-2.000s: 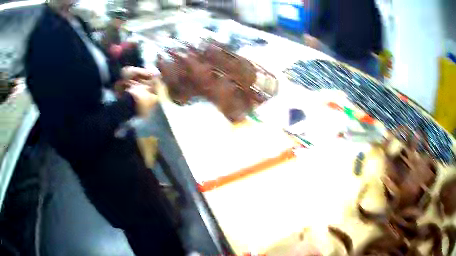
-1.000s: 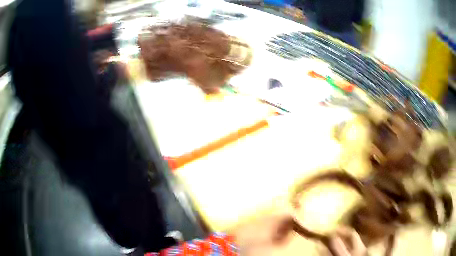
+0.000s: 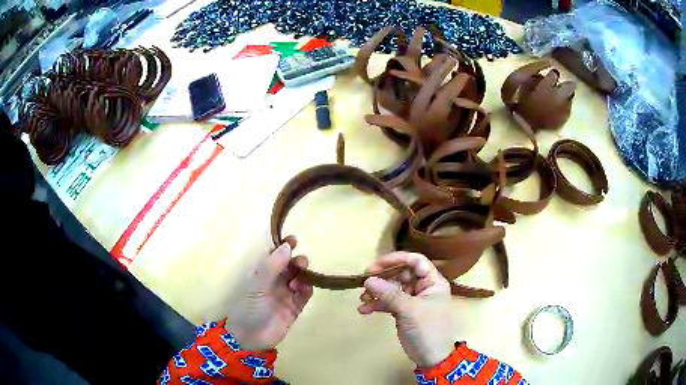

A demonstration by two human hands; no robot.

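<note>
A brown headband (image 3: 338, 174) is held up over the table, its curved top away from me and its near side bent round into an almost closed loop. My left hand (image 3: 272, 295) grips it at the lower left between thumb and fingers. My right hand (image 3: 408, 299) pinches the near end at the lower right, its fingertips covering that end. Loose brown headbands (image 3: 444, 94) lie tangled just beyond and to the right of my right hand.
Stacked headbands (image 3: 98, 98) lie far left, near a phone (image 3: 206, 96). A calculator (image 3: 314, 63) and small black block (image 3: 323, 110) lie beyond. Shiny dark pieces (image 3: 353, 22) cover the back. Plastic bags (image 3: 639, 90) and nested headbands (image 3: 662, 293) are right; a tape roll (image 3: 549, 329) is lower right.
The view has swung right and the dark-clothed person has mostly left it. Both hands and the held headband now show clearly near the middle, where before they were blurred at the lower edge.
</note>
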